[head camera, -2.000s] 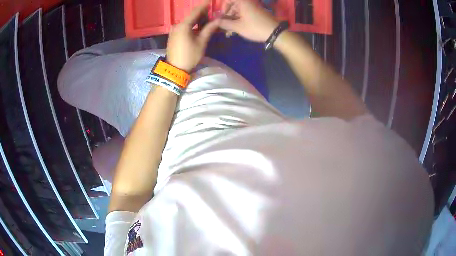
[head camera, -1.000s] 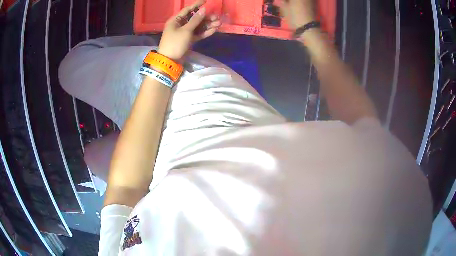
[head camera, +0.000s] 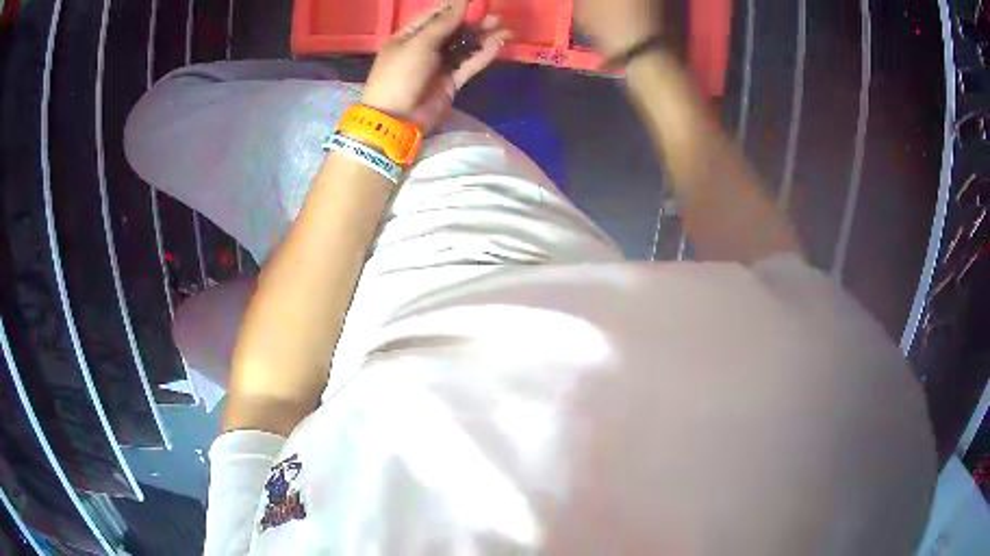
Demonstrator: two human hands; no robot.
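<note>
A red compartment tray (head camera: 345,42) lies across the top edge of the view, cut off by it, with shallow rectangular pockets. My left hand (head camera: 418,67) is over its near edge, palm partly up and fingers curled. A small dark patch shows between the fingers and thumb; I cannot tell whether it is a held unit or a gap. My right hand (head camera: 623,26) is over the right part of the tray, blurred and cut off by the top edge. Its fingers and anything in them are hidden.
Dark rack shelves with pale front edges (head camera: 56,217) stand close on the left, with small red lights. More shelves (head camera: 923,282) stand on the right, with thin leads at the far right. Something dark blue (head camera: 529,130) is below the tray. My bent leg (head camera: 217,141) is at left.
My hands were close together over the tray, then moved apart. Since then my left hand has moved slightly right, and my right hand slightly left and up. The dark units seen in the right pocket are now covered.
</note>
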